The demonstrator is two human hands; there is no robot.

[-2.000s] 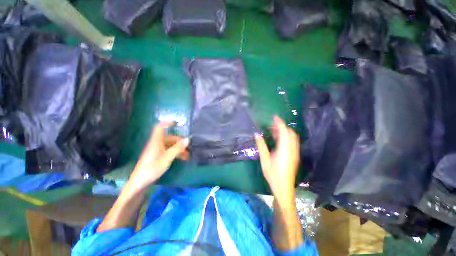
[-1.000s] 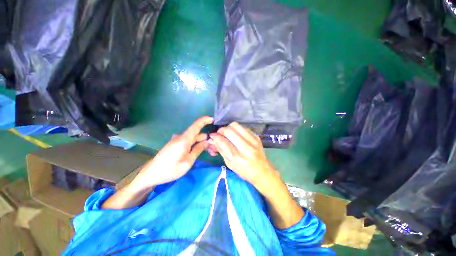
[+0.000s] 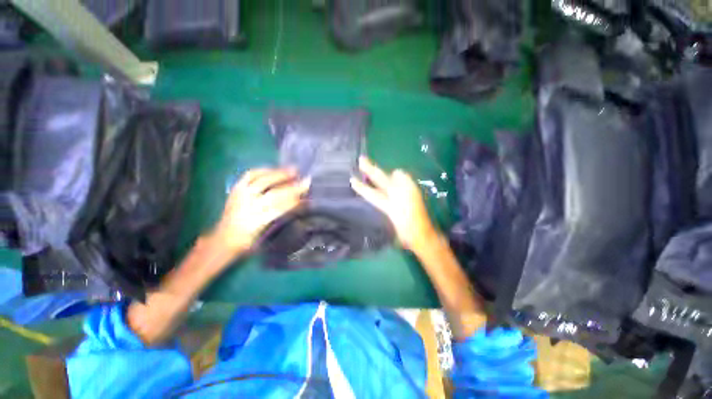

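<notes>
A dark grey-purple filled bag (image 3: 332, 144) lies in front of me on the green bench surface (image 3: 312, 288). Its near end is bunched, dark and glossy, with the rest reaching away from me. My left hand (image 3: 261, 204) presses on its left side, fingers bent over the edge. My right hand (image 3: 396, 204) presses on its right side with the fingertips on the plastic. Both hands are bare and slightly blurred. Whether the fingers pinch the plastic underneath cannot be seen.
Waiting bags (image 3: 140, 171) overlap at the left, and more waiting bags (image 3: 593, 203) pile at the right. Folded packets (image 3: 191, 22) sit in a row beyond. A pale metal bar (image 3: 94, 39) slants at upper left. Brown cardboard (image 3: 564, 362) shows below the bench edge.
My hands have moved from the bag's near edge onto its two sides and apart. The bag now looks shorter, its near end bunched. The view has shifted so the far packets show again.
</notes>
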